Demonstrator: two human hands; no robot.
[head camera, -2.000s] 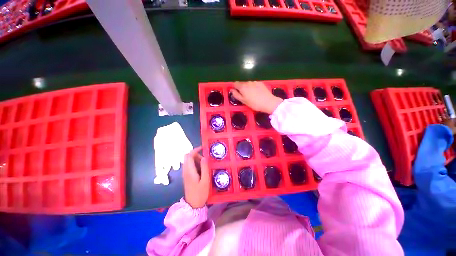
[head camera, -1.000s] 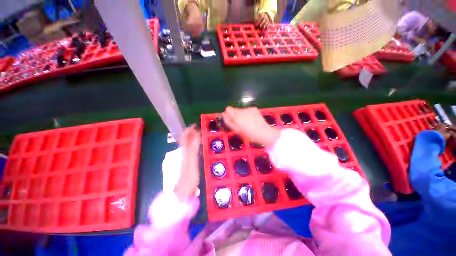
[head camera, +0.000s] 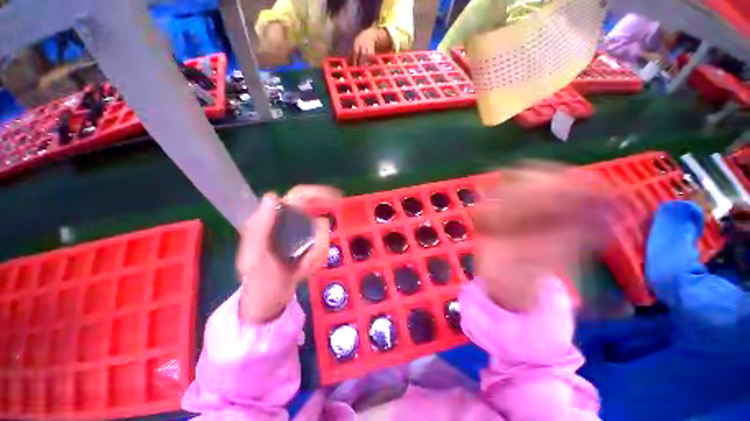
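Note:
A red compartment tray (head camera: 354, 274) lies in front of me with round dark discs in its pockets. Several discs at its left and near side show a silvery face. One pocket in the far row is bare. My left hand (head camera: 275, 242) is raised over the tray's far left corner and holds a round dark disc (head camera: 293, 233) between thumb and fingers. My right hand (head camera: 534, 226) is strongly blurred over the tray's right part and hides the pockets there; whether it holds anything cannot be told.
An empty red tray (head camera: 99, 316) lies at the left. A grey post (head camera: 177, 123) slants down beside my left hand. Stacked red trays (head camera: 629, 177) and a blue sleeve (head camera: 682, 255) are at the right. Across the green surface are a filled tray (head camera: 403, 107), yellow sleeves and a dotted cap (head camera: 534, 62).
My left hand has risen from the tray's left side and now holds a disc. My right hand has left the far left pockets and moved right. A far-row pocket now shows bare.

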